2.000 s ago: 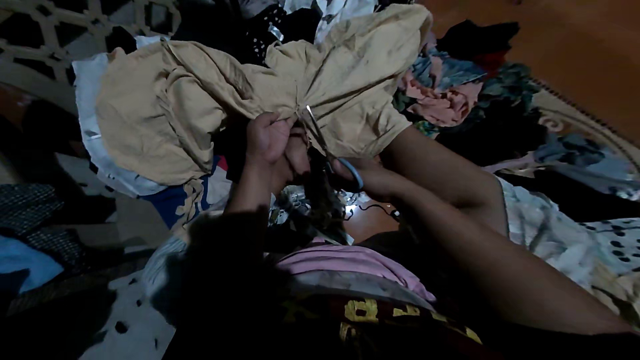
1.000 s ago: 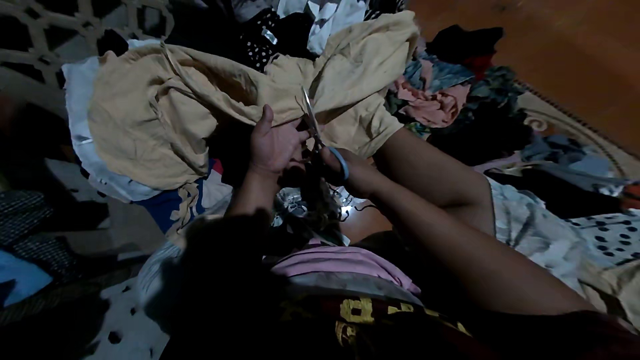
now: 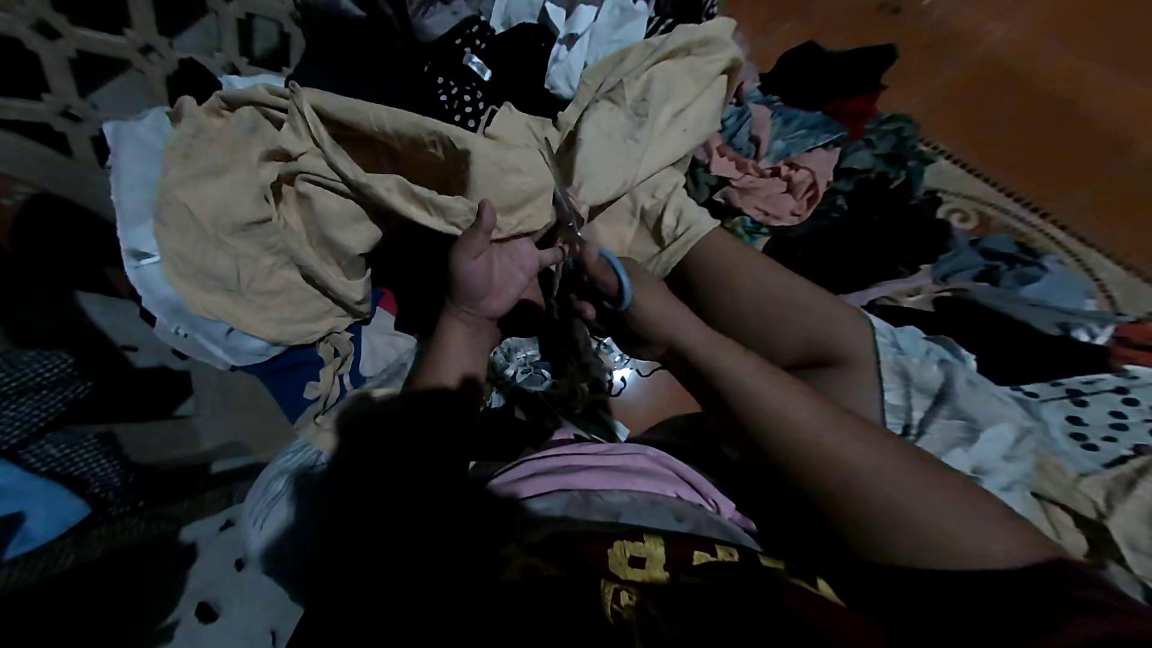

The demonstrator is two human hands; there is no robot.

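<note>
A tan cloth garment [image 3: 270,216] lies spread across my lap, rumpled, with dark smudges on its right part. My right hand [image 3: 630,301] grips a pair of scissors [image 3: 617,281] by the blue-grey handles; the blades point up and away over the garment's middle. Beside the pivot, my left hand [image 3: 499,270] is turned palm up with its thumb raised and a finger reaching to the scissors. It grips nothing that I can see. Dark strips or scraps hang below the scissors, too dim to tell apart.
Piled clothes lie beyond and to the right, among them a salmon-pink cloth [image 3: 783,184] and a black polka-dot cloth [image 3: 463,76]. White cloth [image 3: 139,198] lies under the garment's left side. A patterned lattice [image 3: 135,54] stands at the upper left. Pink fabric [image 3: 621,472] crosses my waist.
My left hand was closed near the garment's gathered middle two seconds ago; it has since opened and turned palm up. The scissors remain in my right hand.
</note>
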